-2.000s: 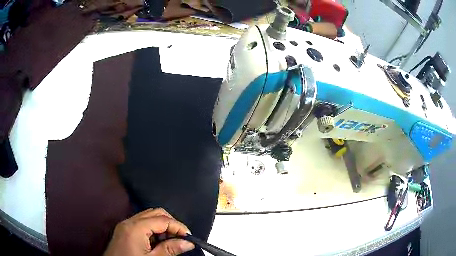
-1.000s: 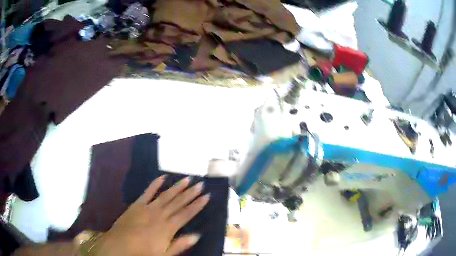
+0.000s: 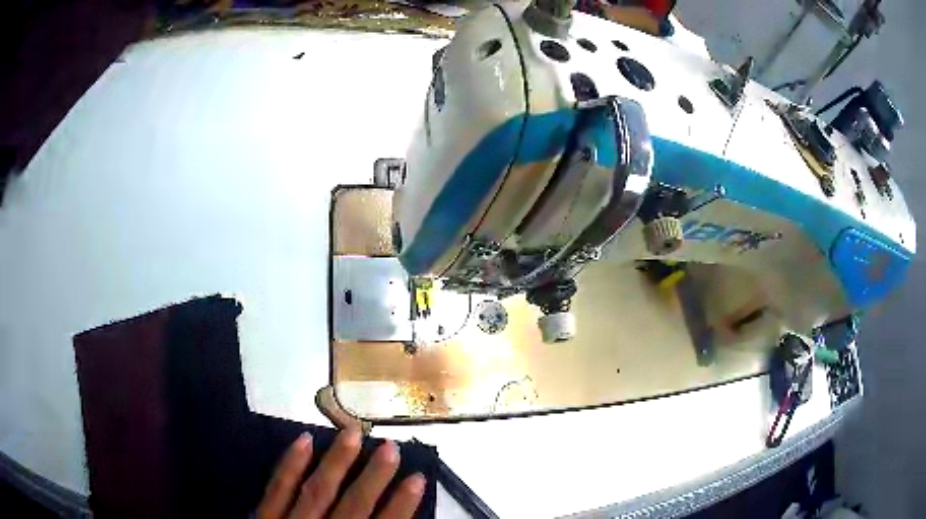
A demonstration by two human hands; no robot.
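Observation:
A maroon garment panel (image 3: 127, 405) lies at the lower left of the table. A black fabric piece (image 3: 203, 405) lies along its right part and reaches toward the bottom centre. My left hand (image 3: 340, 482) is flat on the black piece, fingers slightly apart, cut off by the bottom edge. A skin-coloured shape, like a fingertip, shows past the black piece's far edge; it may be part of my right hand, otherwise unseen. A narrow black strip (image 3: 462, 487) runs down right from the black piece. The cloth is clear of the needle area.
The white and blue sewing machine (image 3: 472, 172) stands at centre and right, above its needle plate (image 3: 376, 299). A yellow-and-grey tool (image 3: 690, 314) lies under its arm. Red and dark snips (image 3: 787, 395) lie near the table's right edge. Maroon cloth (image 3: 61, 81) hangs over the upper left.
The view first tilted up, then came down again. The maroon and black pieces have moved down and left, uncovering the machine bed. My left hand went from gripping the strip's edge to lying flat.

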